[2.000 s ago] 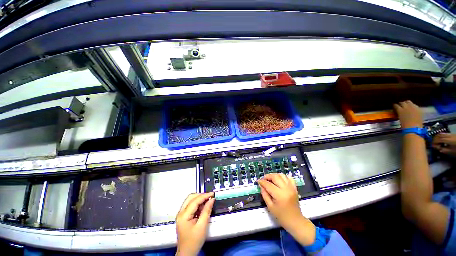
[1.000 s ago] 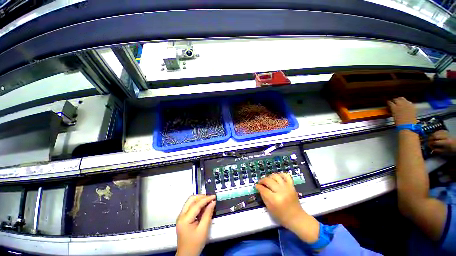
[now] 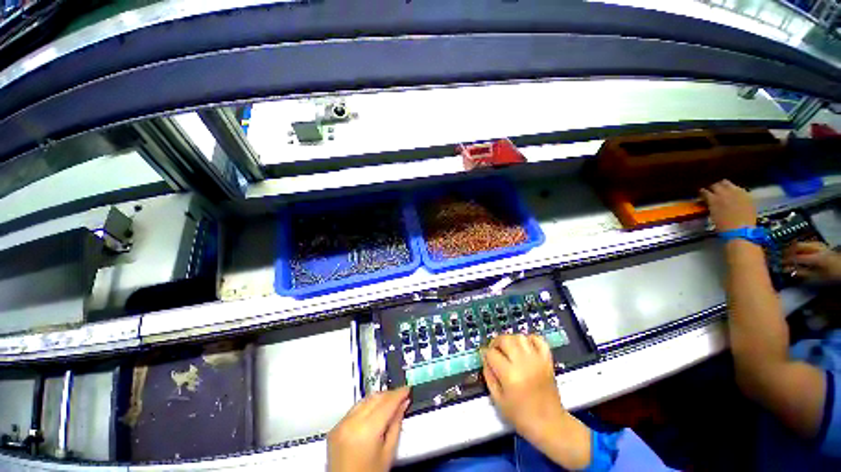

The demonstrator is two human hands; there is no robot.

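The green circuit board panel point(image 3: 452, 367) lies in the black pallet point(image 3: 583, 347) on the track, with a row of repeated small units of white and dark parts. My right hand point(image 3: 522, 376) is over the panel's lower edge, right of its middle, fingers bent together; whether a small part is between the fingertips cannot be seen. My left hand point(image 3: 371, 430) is at the pallet's lower left corner, thumb and index finger close together at the edge; anything between them is too small to tell.
Behind the pallet are the left parts bin point(image 3: 347, 247) and right parts bin point(image 3: 474, 227). A small red box point(image 3: 494, 154) stands above them. An orange parts box point(image 3: 659, 214) and another worker's arms point(image 3: 758, 313) are at right. A dark plate point(image 3: 189, 402) lies in the track at left.
The view has shifted a little. My left hand sits slightly lower against the pallet corner. My right hand has moved slightly down the panel, uncovering more of the units.
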